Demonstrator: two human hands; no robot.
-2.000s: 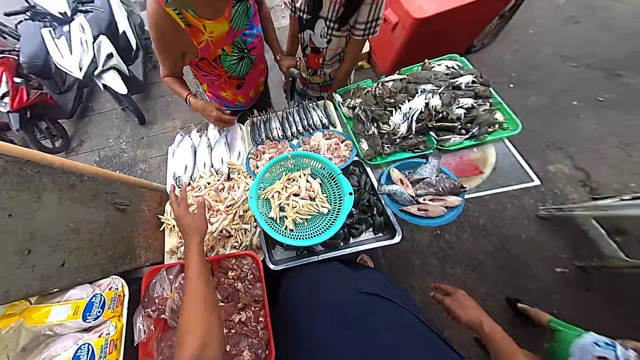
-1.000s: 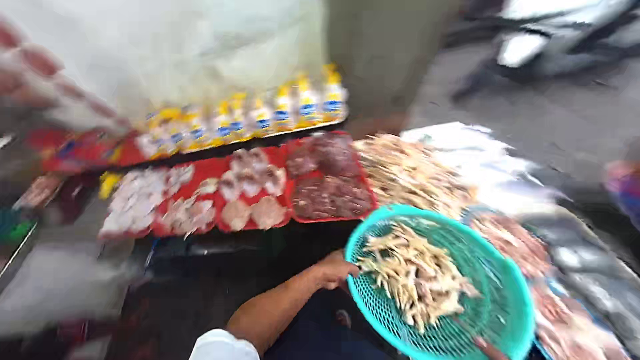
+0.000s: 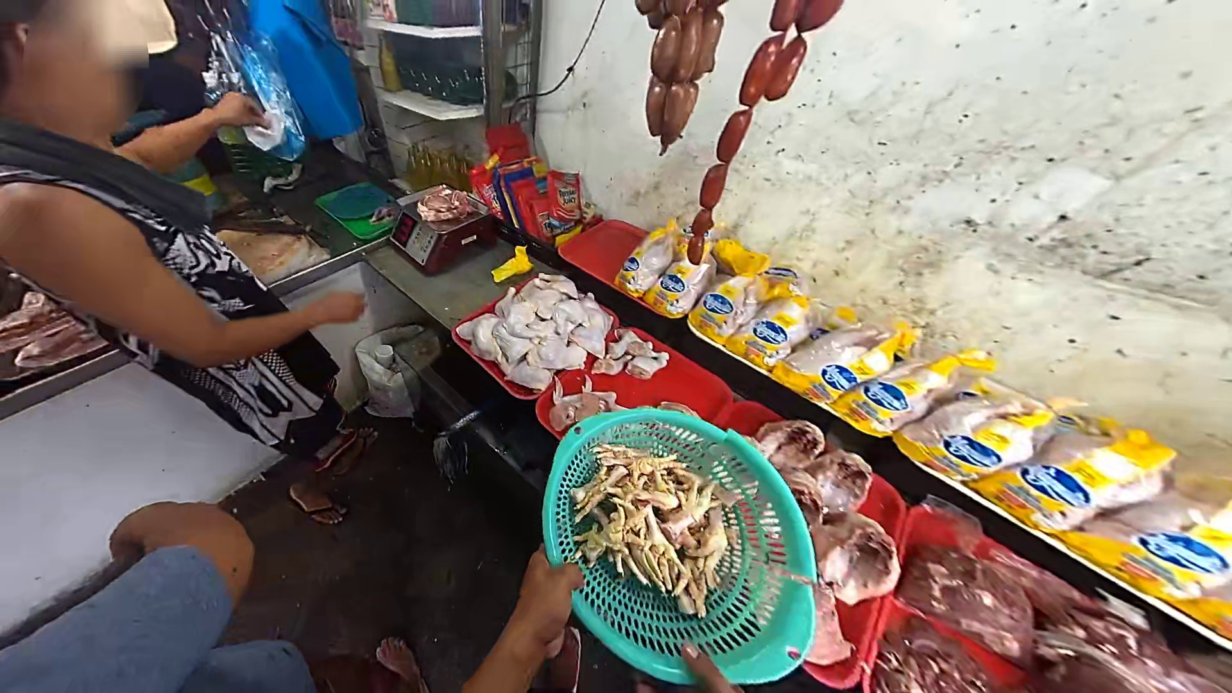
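A teal plastic colander [image 3: 789,577] holding a heap of chicken feet [image 3: 659,525] is at the lower middle of the head view. My left hand [image 3: 547,602] grips its left rim. At the bottom edge, my right hand [image 3: 707,669] shows only a finger or so against the near rim; the rest is out of view. Just beyond and beside the colander are red trays with raw chicken pieces [image 3: 549,327] and raw meat cuts [image 3: 857,558].
Packaged whole chickens [image 3: 837,361] line the wall side, with sausages [image 3: 736,135] hanging above. A red digital scale [image 3: 445,231] bearing meat stands farther along the counter. A person [image 3: 144,260] stands at the left; another person's knee [image 3: 183,549] is at lower left.
The colander, resting among the fish and chicken feet two seconds ago, is now held over by the red trays. My left hand has taken its rim. The view has swung far to the left.
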